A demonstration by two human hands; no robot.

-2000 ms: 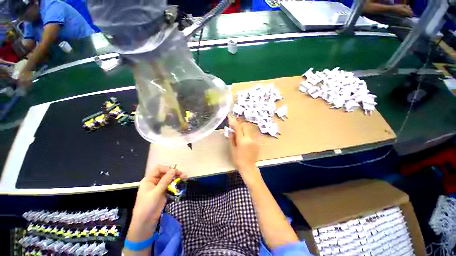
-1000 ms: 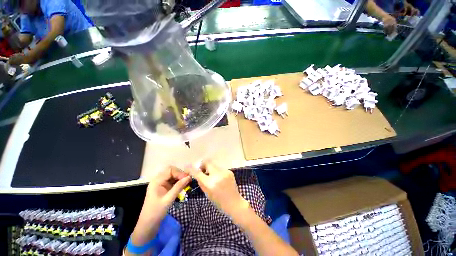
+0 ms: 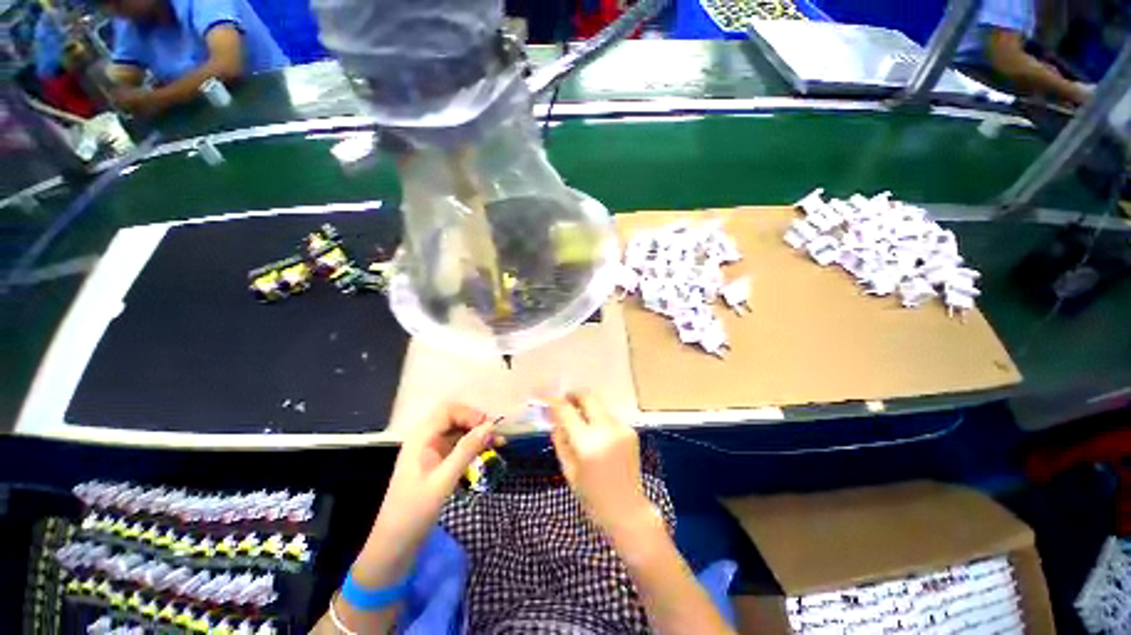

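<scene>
My left hand is bare, with a blue wristband, and pinches a small circuit board assembly with a yellow block, hanging below the fingers over the lap. My right hand pinches a white plug housing by the fingertips, mostly covered by them. The two hands are close together but apart, at the front edge of the bench, below the clear fume hood. A thin dark tip points down at the hood's lower rim.
Two heaps of plug housings lie on the tan board. Several circuit boards lie on the black mat. A parts tray is low left, a carton low right. A green conveyor and people are beyond.
The right hand has come from the housing heap to beside the left hand, bringing a white housing. Since one second ago the hands have drawn slightly apart. The whole view has shifted.
</scene>
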